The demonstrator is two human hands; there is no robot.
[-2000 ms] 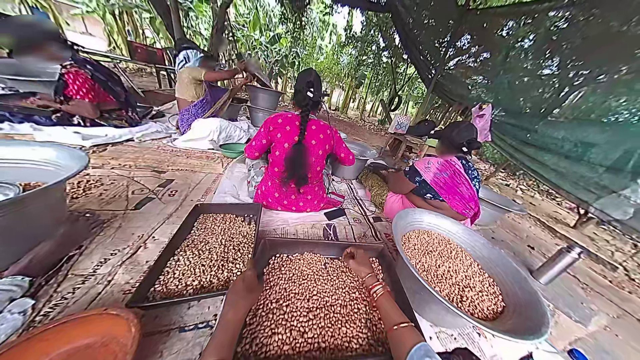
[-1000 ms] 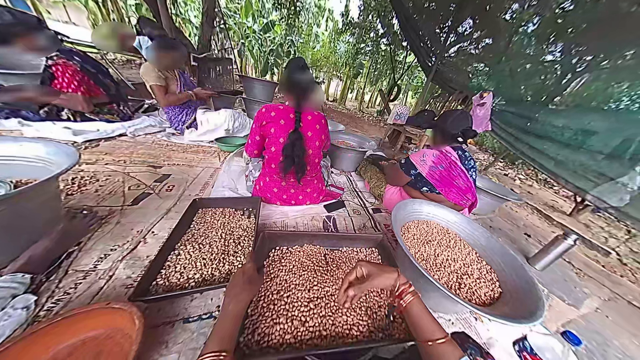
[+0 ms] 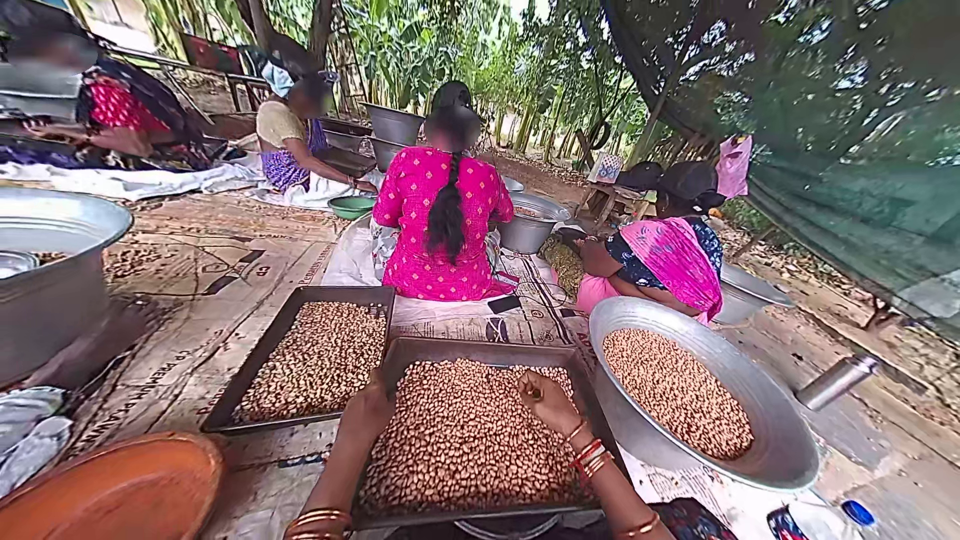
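A dark metal tray [image 3: 480, 346] in front of me is heaped with small light-brown nuts or seeds [image 3: 457, 435]. At its left rim is my left hand [image 3: 370, 405], its fingers against the edge; whether they grip it is hard to tell. My right hand [image 3: 550, 401] is over the right part of the heap, fingers curled, with something small and dark at the fingertips. Bangles circle both wrists. Another dark tray [image 3: 300, 360] of the same pieces lies just left, and a wide aluminium basin [image 3: 772, 442] holding more of them stands to the right.
An orange basin [image 3: 112, 487] is at the lower left, below a large metal pot [image 3: 52, 315]. A steel flask [image 3: 836, 381] lies at the right. Ahead, a person in a pink top [image 3: 442, 225] sits on the sheeting; several other people sit farther off. A blue-capped bottle [image 3: 832, 517] is at the lower right.
My right hand, spread open over the heap one second ago, is now curled. The seated person at the back left has leaned, with an arm stretched toward the green bowl.
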